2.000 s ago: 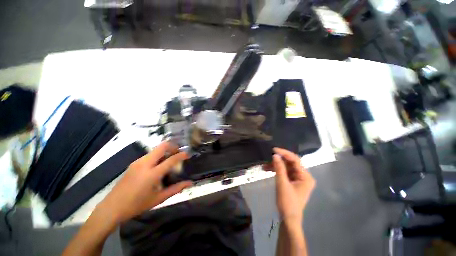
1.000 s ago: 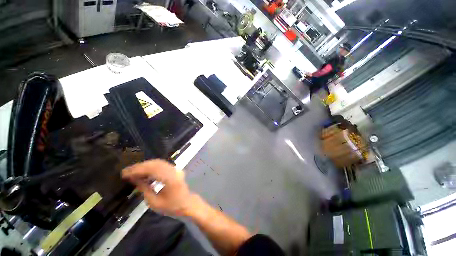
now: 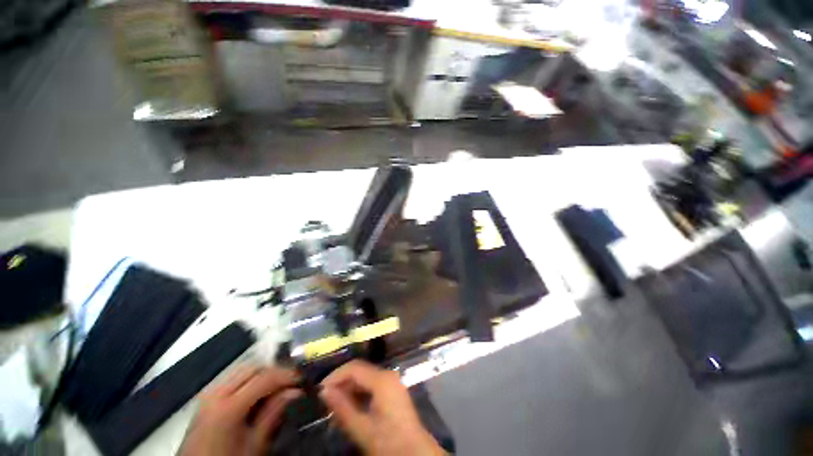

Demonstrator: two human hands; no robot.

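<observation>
The picture is blurred. My left hand (image 3: 242, 411) and my right hand (image 3: 379, 410) are close together at the bottom, in front of the skiving machine (image 3: 312, 289). Their fingertips are bent inward and nearly meet over something dark. Whether they hold a strip cannot be told. A yellow bar (image 3: 352, 337) crosses the machine's front, just above my fingers. One black strip (image 3: 471, 285) lies across the black cover box (image 3: 513, 272) to the right, its near end at the table's front edge. A fanned stack of black strips (image 3: 134, 329) lies left of the machine, with a single black strip (image 3: 183, 387) beside it.
The black belt guard (image 3: 381, 211) slants back from the machine on the white table (image 3: 223, 209). A black bag (image 3: 31, 285) is at the far left. A dark piece (image 3: 591, 249) lies on the right part of the table. A dark-framed stand (image 3: 726, 307) is at the right.
The view has swung right and back. The strip stretched between my hands across the machine two seconds ago is gone from there. A strip now lies on the cover box, and my hands are closer together.
</observation>
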